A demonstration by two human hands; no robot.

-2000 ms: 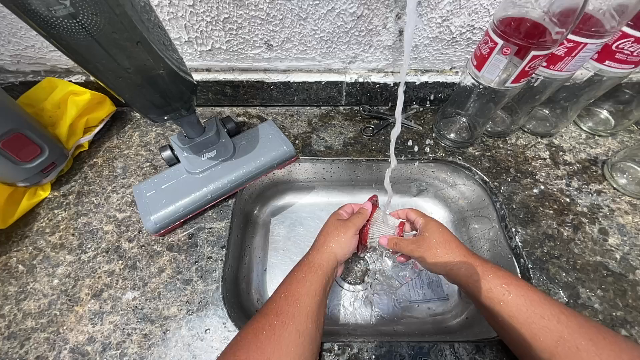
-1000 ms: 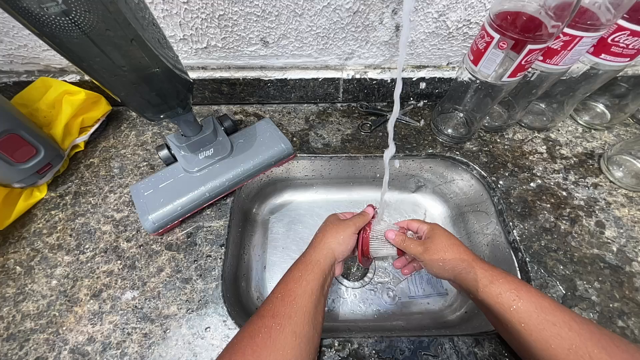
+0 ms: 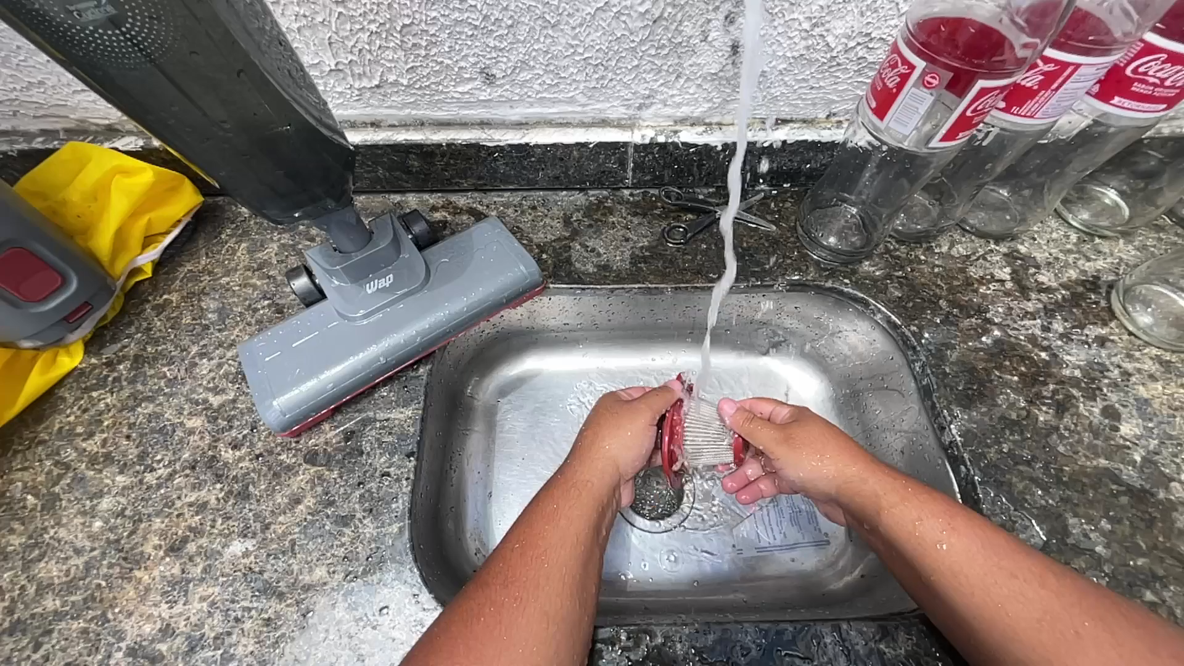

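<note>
Over the drain of a stainless steel sink [image 3: 527, 546], both hands hold a pleated vacuum cleaner filter [image 3: 708, 437] with red end rims. My left hand [image 3: 624, 439] grips the larger red rim on the filter's left side. Fingers and thumb of my right hand [image 3: 786, 453] are on the smaller red end and the pale pleats. A stream of water [image 3: 731, 213] falls from above onto the filter's top, near the larger rim. The left fingertips are partly hidden behind the rim.
A grey vacuum floor head [image 3: 398, 324] stands left of the sink, joined to a dark vacuum body [image 3: 222, 102]. Farther left are a grey vacuum part [image 3: 46, 268] and a yellow cloth or bag [image 3: 102, 203]. Scissors [image 3: 712, 217] lie behind the sink; several glass bottles [image 3: 888, 157] stand back right.
The filter has been turned in my hands: its pleats were partly covered two seconds ago and show more openly now. Both hands remain under the stream.
</note>
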